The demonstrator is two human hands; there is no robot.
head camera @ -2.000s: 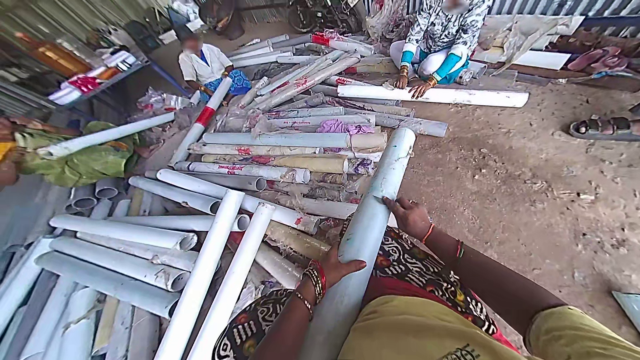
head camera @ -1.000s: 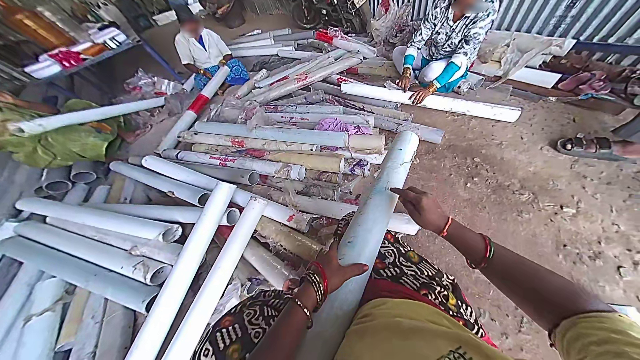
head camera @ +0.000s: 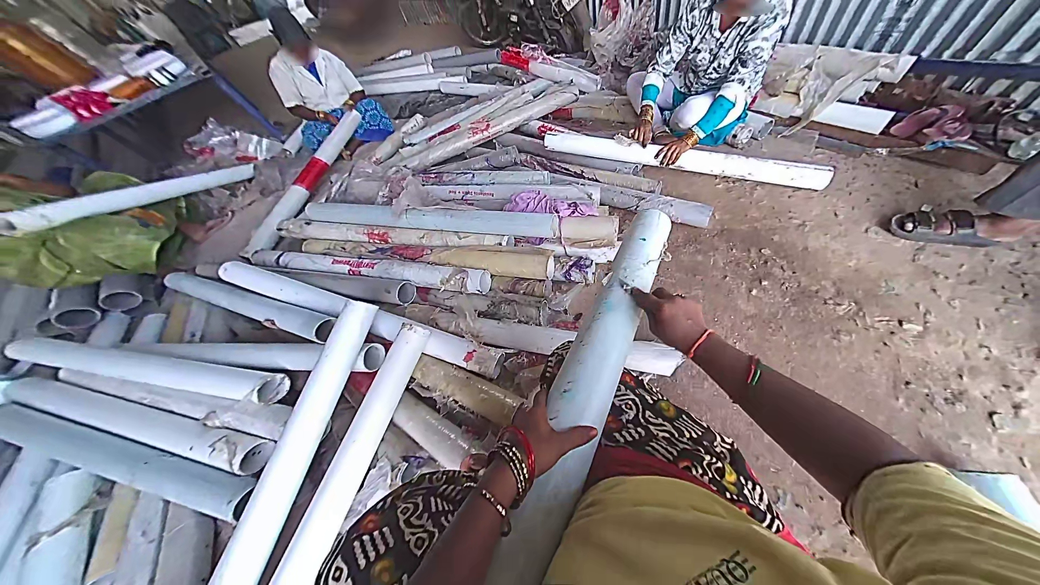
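A pale grey-white plastic pipe (head camera: pixel 605 349) lies slanted across my lap, its far end over the pipe pile. My left hand (head camera: pixel 540 443) is wrapped round its lower part, thumb on top. Higher up, the fingers of my right hand (head camera: pixel 670 317) touch the pipe's right side, near a ragged bit of film or tape around it. Whether those fingers pinch anything is hard to tell. Two slim white pipes (head camera: pixel 305 439) stand slanted to the left of my left hand.
Many pipes (head camera: pixel 146 370), some in torn plastic wrap, cover the ground at left and ahead. Two people sit beyond, one with a red-banded pipe (head camera: pixel 310 173), the other with both hands on a white pipe (head camera: pixel 691 162). A sandalled foot (head camera: pixel 942 225) is at right, on the dirt floor (head camera: pixel 812 325).
My right hand has shifted a little along the pipe's right side. My left hand keeps its hold. The person at back left now has the red-banded pipe's upper end closer to the hands.
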